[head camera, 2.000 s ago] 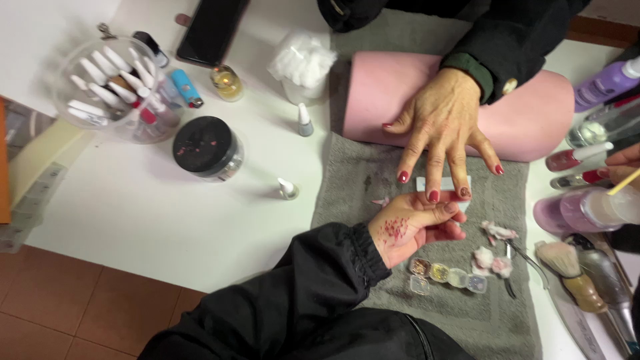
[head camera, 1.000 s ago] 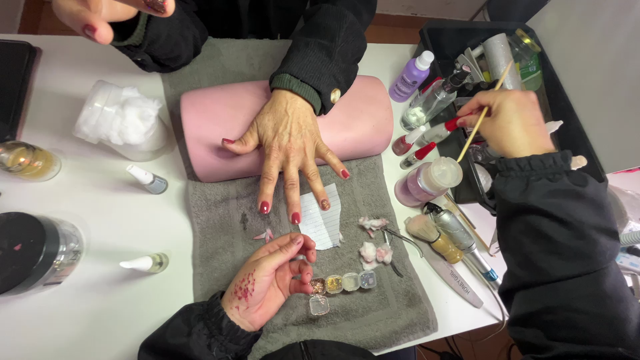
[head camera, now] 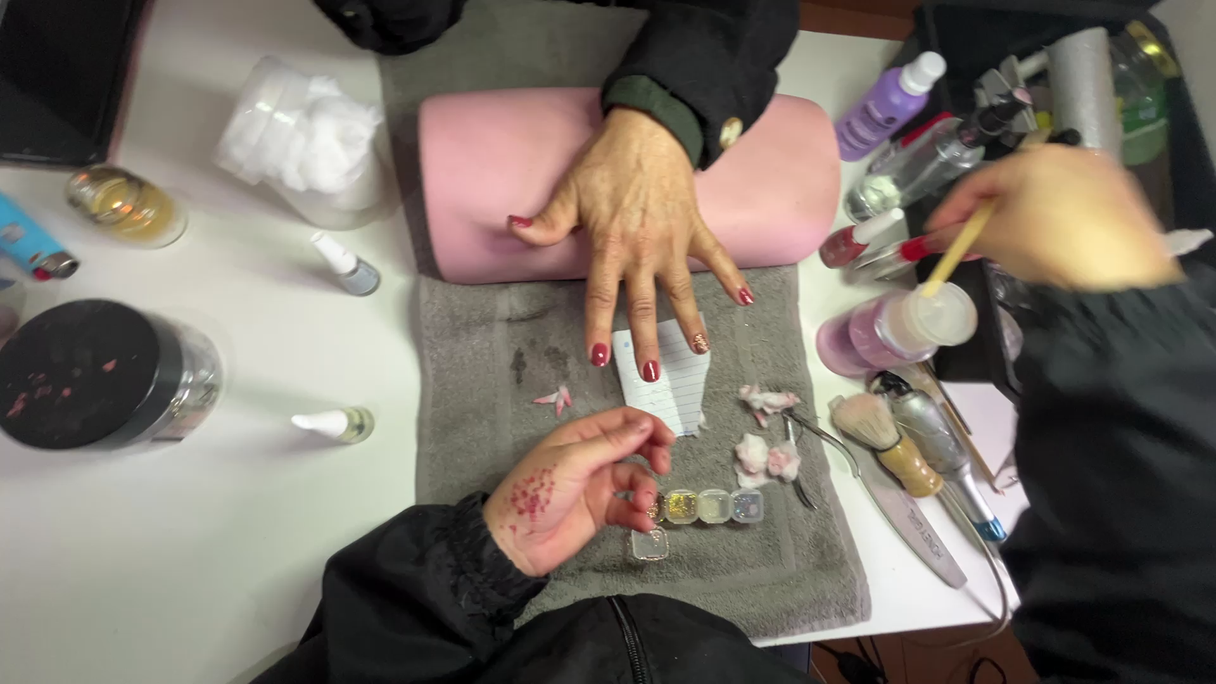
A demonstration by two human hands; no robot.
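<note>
My left hand, with red marks on its back, is half curled over a grey towel, beside small glitter pots; nothing shows in it. Blurred by motion, my right hand holds a thin wooden stick above a pump bottle of pinkish liquid. A red item, perhaps a polish bottle, lies at its fingertips. Another person's hand, nails painted red and one glittery, rests spread over a pink arm cushion. Its fingertips reach a lined paper piece.
At left are a jar with a black lid, a cotton container and small polish bottles. A purple bottle, a black tray, a brush and a nail file lie right. Stained cotton sits on the towel.
My left hand was touching the other person's fingers two seconds ago and is now apart, lower down. My right hand has come fully into view with the stick. The view has shifted right.
</note>
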